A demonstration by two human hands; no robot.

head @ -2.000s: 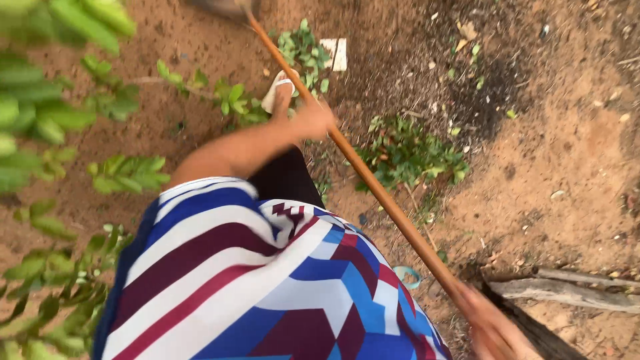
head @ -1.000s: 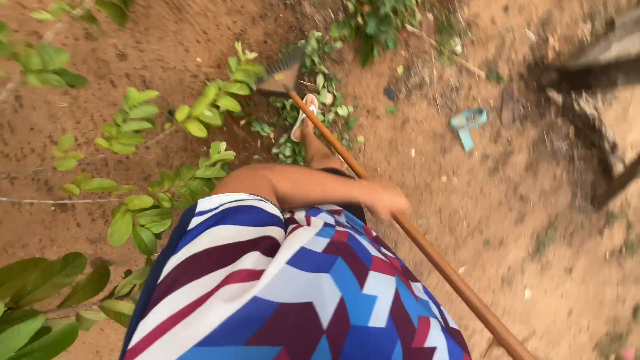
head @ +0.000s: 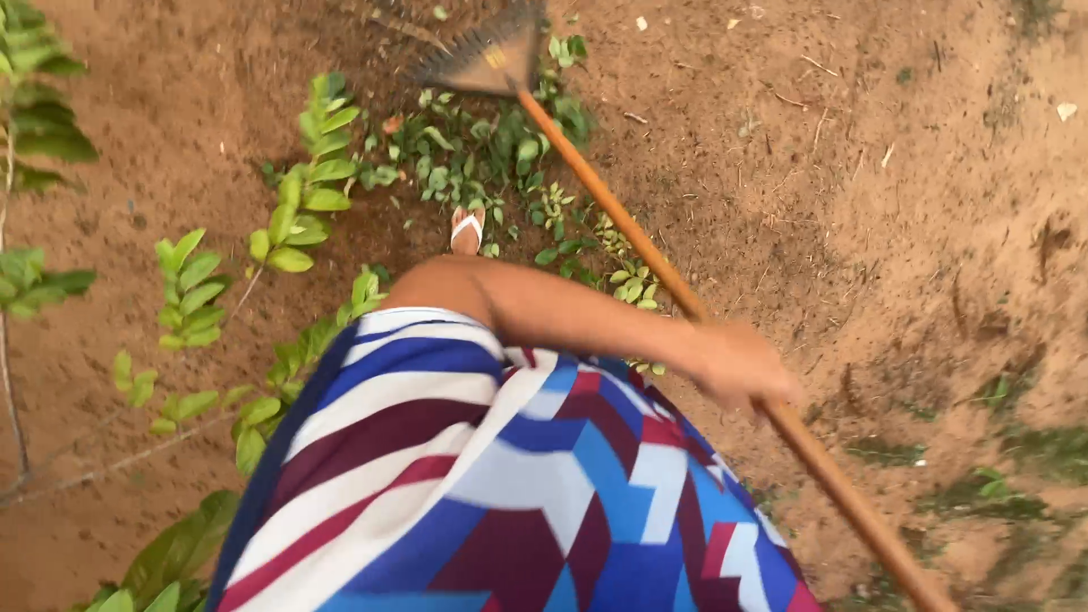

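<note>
My left hand (head: 744,365) is closed around the wooden handle (head: 629,229) of a rake, with the forearm stretched across in front of my patterned shirt. The handle slants from the upper middle to the bottom right edge. At its upper end, the fan-shaped rake head (head: 489,59) is blurred and lies over brown soil, beside a pile of green leaves (head: 484,144). My right hand is out of view.
A foot in a white flip-flop (head: 467,228) stands just below the leaf pile. Leafy branches (head: 297,187) reach in from the left. Small weeds (head: 994,484) and twigs dot the reddish soil at right.
My right hand, on the lower handle two seconds ago, has left the view. My left hand is farther right in the picture. The view has shifted, and the light-blue item on the ground is gone from it.
</note>
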